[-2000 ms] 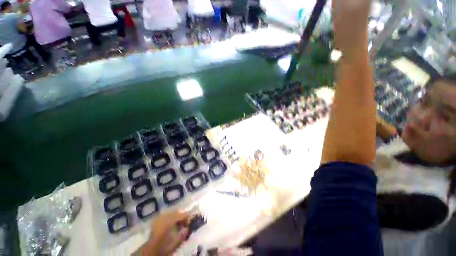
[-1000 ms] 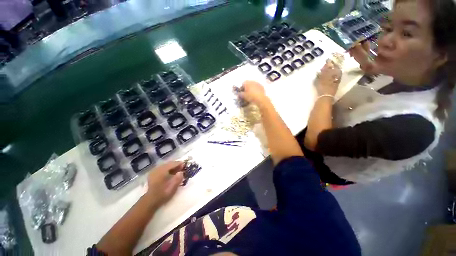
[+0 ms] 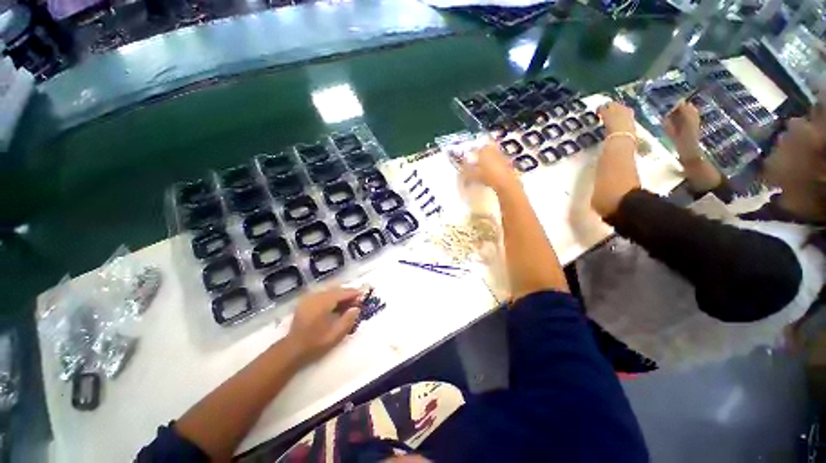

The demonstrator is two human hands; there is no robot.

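Note:
My left hand (image 3: 321,321) rests on the white sheet. Its fingertips are at the left side of a small pile of black components (image 3: 369,312). Whether it pinches one is too small to tell. My right hand (image 3: 492,167) reaches out beyond the pale heap (image 3: 462,237). Its fingertips are at a crinkled clear plastic bag (image 3: 457,145); I cannot tell if they grip it. A blister tray (image 3: 312,262) with rows of black rings lies beyond my left hand. Dark tweezers (image 3: 435,268) lie beside the pale heap. Short black strips (image 3: 423,193) lie in a column right of the tray.
Clear parts bags (image 3: 95,316) lie at the left, with a loose black ring (image 3: 86,391) below them. A second tray (image 3: 543,136) stands beyond my right hand. A neighbouring worker's hand (image 3: 619,122) is beside it. A further tray (image 3: 711,108) is at the upper right.
My right arm, raised high two seconds ago, came down to the sheet, then moved slightly further out to the clear bag. My left hand stays at the black pile. The neighbour's hand moved to the second tray.

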